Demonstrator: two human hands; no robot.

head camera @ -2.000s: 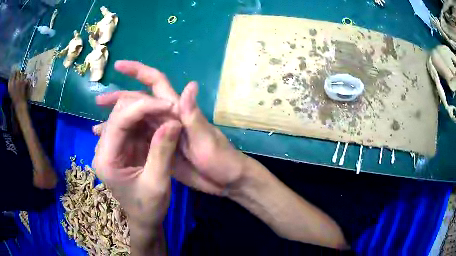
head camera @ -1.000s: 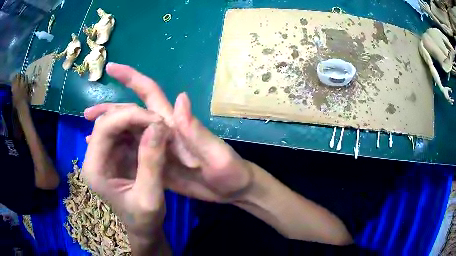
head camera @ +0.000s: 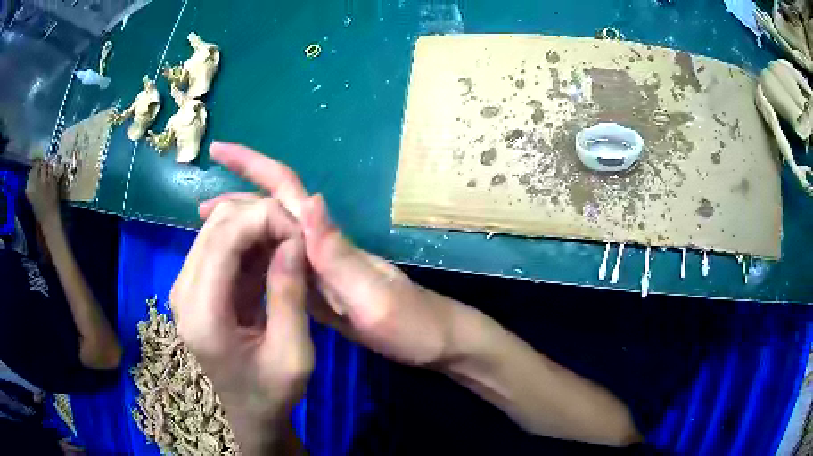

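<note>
My left hand point(head camera: 254, 303) is at left of centre with curled fingers, its thumb against the other hand's fingers. My right hand point(head camera: 370, 298) comes in from the lower right, its fingers touching my left fingertips. One finger points up left. Whether anything small is held between the fingertips is hidden. The white oval dish point(head camera: 610, 147) stands on the spotted cardboard mat point(head camera: 437, 160). Several cotton swabs point(head camera: 646, 269) stick out from under its front edge.
Three cream torsos point(head camera: 189, 129) lie at the upper left. A yellow ring point(head camera: 313, 51) lies on the green table. Tan bodies point(head camera: 789, 102) lie at the far right. A blue crate holds jumbled tan arms point(head camera: 178, 387) below left. Another person's arm point(head camera: 80, 294) is at the far left.
My hands stay together; my right thumb, raised earlier, now lies lower against my left fingertips. The whole view has shifted slightly. The dish and torsos keep their places on the table.
</note>
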